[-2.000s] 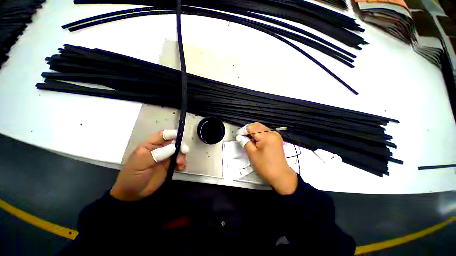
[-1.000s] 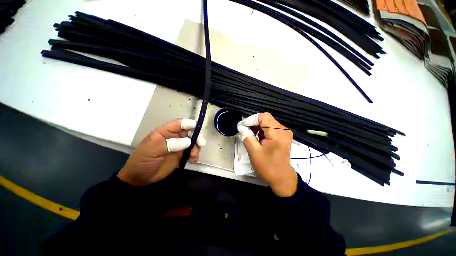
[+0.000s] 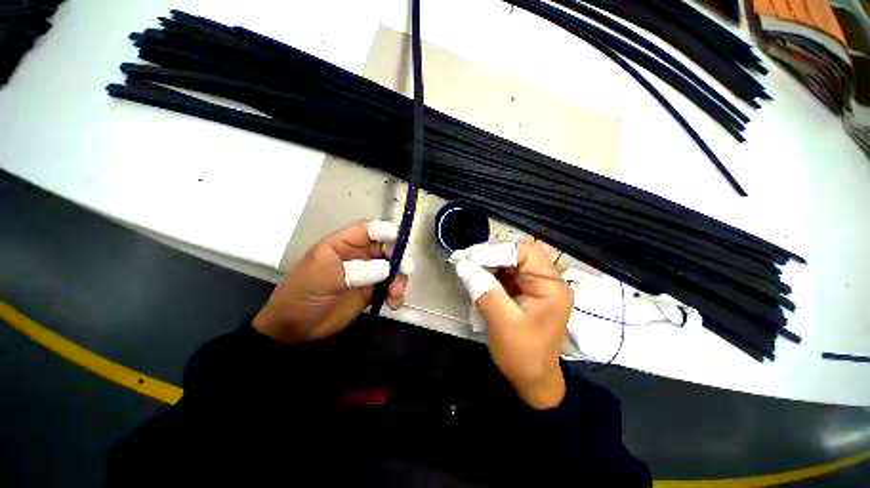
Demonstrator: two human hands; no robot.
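My left hand, with white coverings on its thumb and fingers, holds a long narrow black strap upright across the view. The strap curves slightly and runs out of the top edge. My right hand, also with white-covered thumb and finger, pinches a very thin dark applicator; its tip is hard to see at the fingertips. The fingertips are at the near rim of a small round dark edge-paint pot. The pot stands between the two hands on a beige-grey board.
A thick strap bundle lies across the table just beyond the pot. A crumpled white cloth with a thin dark cord lies right of my right hand. More black straps lie farther back. Layered pieces with orange sheets are at the far right.
The camera view has shifted, so the table things appear farther right. My right hand has moved left to the pot's near rim. My left hand still holds the strap upright.
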